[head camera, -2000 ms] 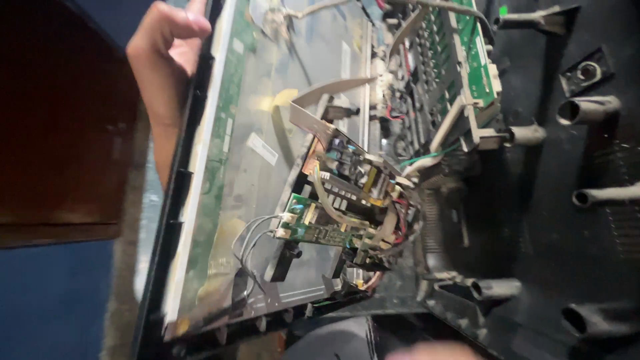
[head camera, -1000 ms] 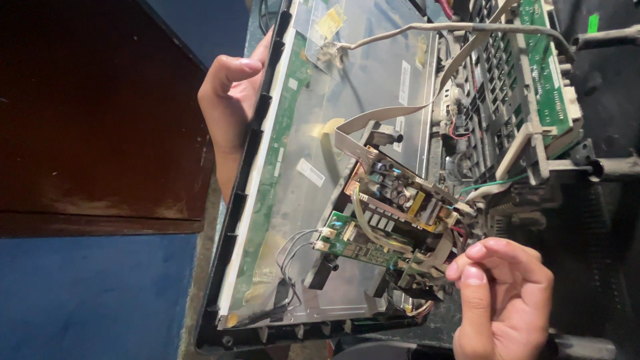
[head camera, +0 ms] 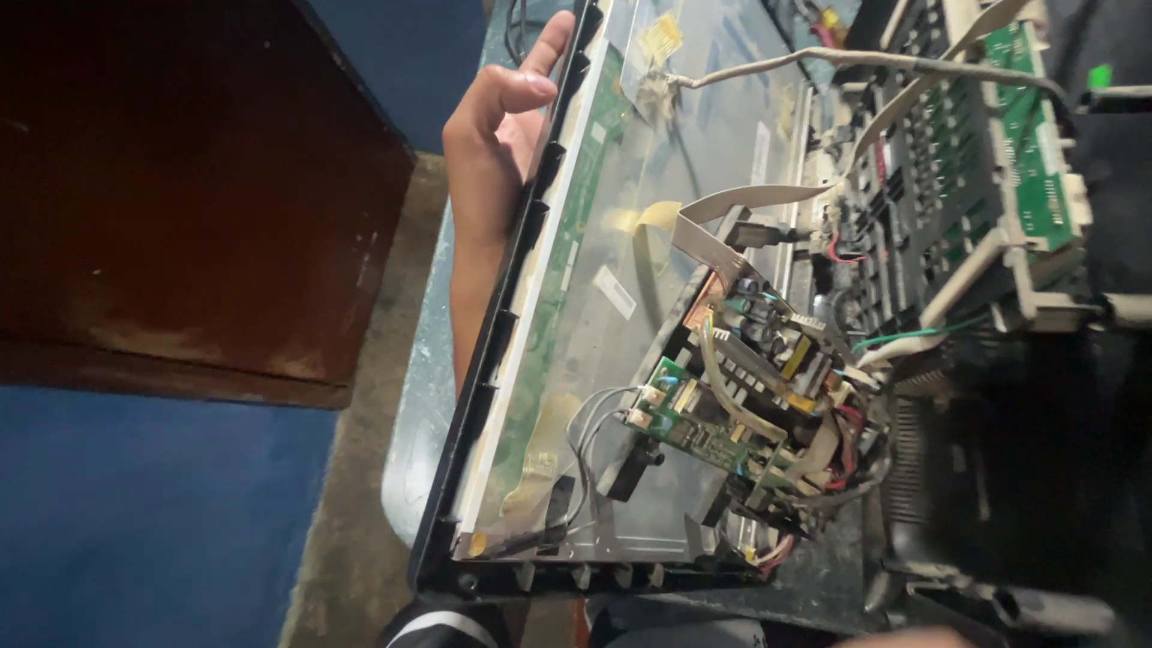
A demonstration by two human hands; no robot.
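My left hand grips the long left edge of a black plastic frame, its thumb near the rim and the rest of the fingers partly hidden. Inside the frame sits a metal-backed display panel, with a green board strip along one side. Small circuit boards with capacitors and bundled wires lie over the panel's lower part. A flat ribbon cable and a grey cable run from the panel side toward a larger green circuit board. Of my right hand only a blurred sliver shows at the bottom edge.
Under the frame is a worn bluish table. A black plastic housing with projecting posts lies on the right. To the left stand a dark brown wooden piece and a blue surface. My legs are at the bottom.
My right hand, beside the wire bundle one second ago, has dropped almost out of view. My left hand stays at the frame's edge, with one finger now more extended.
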